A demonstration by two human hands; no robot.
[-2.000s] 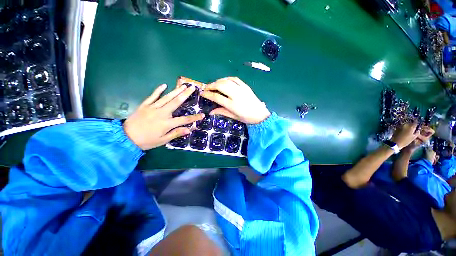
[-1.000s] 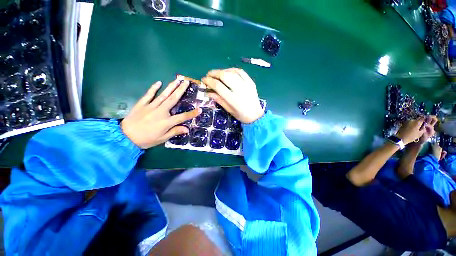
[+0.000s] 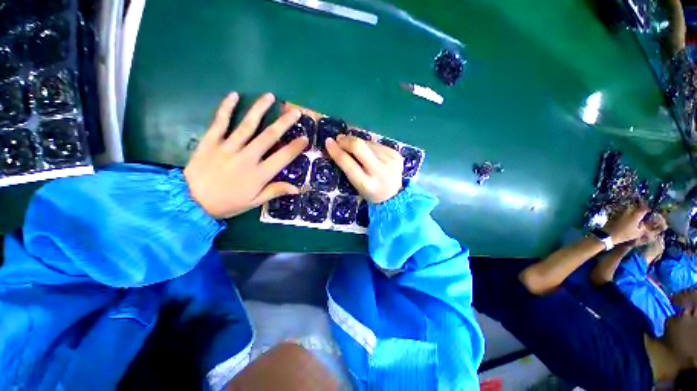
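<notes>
A pocket tray (image 3: 330,222) with black square pockets on a white backing card lies near the bench's front edge, an orange strip along its far side. My left hand (image 3: 243,166) lies spread over the tray's left end, fingertips on the pockets, holding nothing that I can see. My right hand (image 3: 368,164) is over the middle of the tray, fingers bent and close together, fingertips at a far-row pocket. Whether something small is between them is hidden.
Long silver tweezers (image 3: 329,9) lie at the far side. A short white tool (image 3: 424,93) and a dark lump (image 3: 449,67) lie beyond the tray. A small loose parts pile (image 3: 485,171) is to the right. A tray stack (image 3: 40,114) stands left. Another person's hands (image 3: 638,226) work at a parts heap far right.
The camera view has shifted somewhat. My right hand has moved down from the tray's far edge onto its pockets, uncovering the tray's right end. My left hand stays on the left end, fingers more spread.
</notes>
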